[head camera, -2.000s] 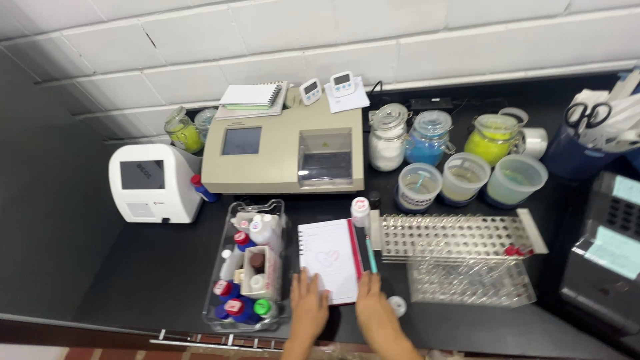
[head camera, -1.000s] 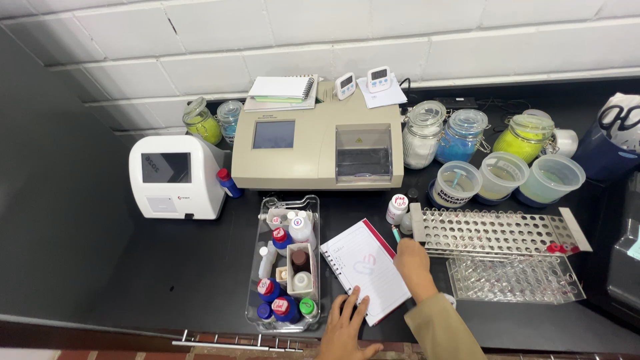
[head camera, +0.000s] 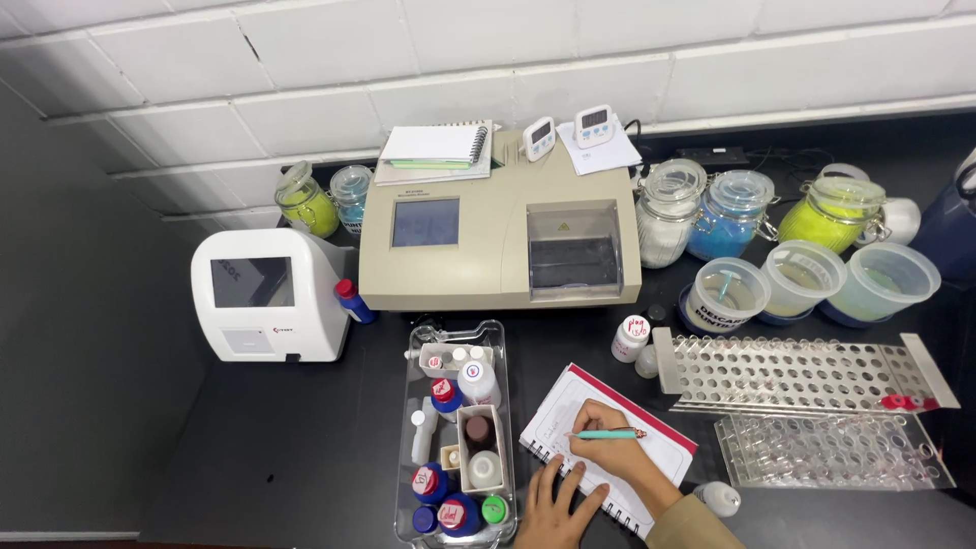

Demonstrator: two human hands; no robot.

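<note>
My right hand [head camera: 614, 442] grips a turquoise pen [head camera: 608, 435], its tip at the page of a spiral notebook [head camera: 656, 457] with a red edge. A few handwritten marks show near the tip. The notebook lies turned at an angle on the black bench. My left hand [head camera: 557, 507] rests with fingers spread on the notebook's spiral side, holding nothing. Just left of that hand is a clear plastic bin [head camera: 402, 473] with reagent bottles and small boxes. Beyond the notebook stands a white bottle with a marked lid [head camera: 630, 339]; a small white bottle [head camera: 718, 499] lies right of my right forearm.
A beige microplate reader [head camera: 488, 267] and a white analyzer [head camera: 271, 305] stand behind. To the right are a metal tube rack [head camera: 778, 374], a clear rack of tubes [head camera: 835, 450], plastic tubs [head camera: 728, 293] and lidded glass jars [head camera: 671, 213].
The turquoise pen lay beside the notebook two seconds ago; my right hand has taken it up and moved it over the page. The notebook has turned to a slant.
</note>
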